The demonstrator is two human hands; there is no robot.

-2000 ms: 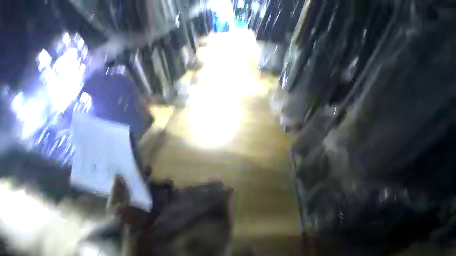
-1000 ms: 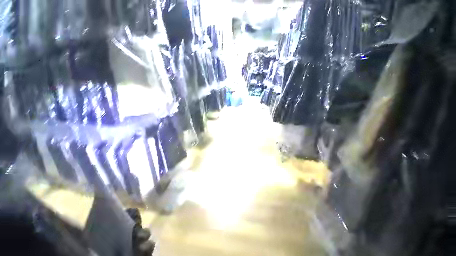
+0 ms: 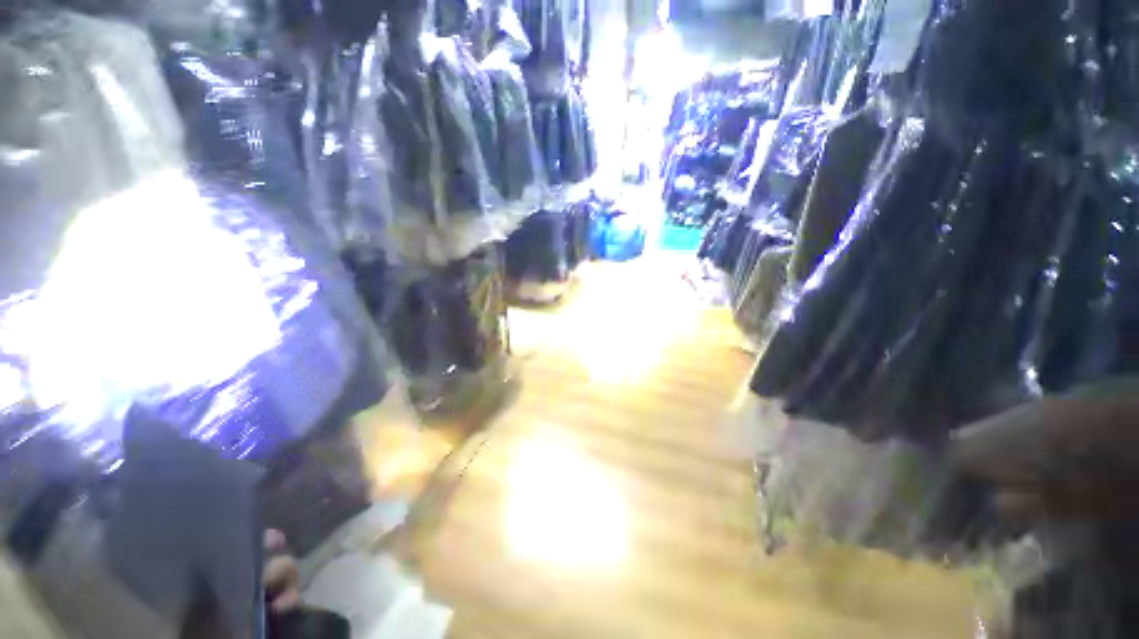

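My left hand (image 3: 285,577) shows at the lower left, with its fingertips around the edge of the pick list (image 3: 187,518). The sheet is in shadow, and no text can be read on it. A blurred brown shape at the right edge looks like my right hand (image 3: 1062,456), beside the bagged garments (image 3: 924,287); its fingers cannot be made out. A bright white glare covers the garment bags (image 3: 294,362) on the left, just above the sheet. No flashlight can be made out.
Bagged garments (image 3: 437,137) hang along the left and right of a narrow aisle. The wood-look floor (image 3: 675,499) has bright light spots. Blue plastic bags (image 3: 615,235) lie at the far end. A pale sheet or film (image 3: 381,593) lies low beside my left hand.
The view has moved along the aisle. The sheet and left hand sit further left in the picture. The brown hand-like shape has appeared at the right edge.
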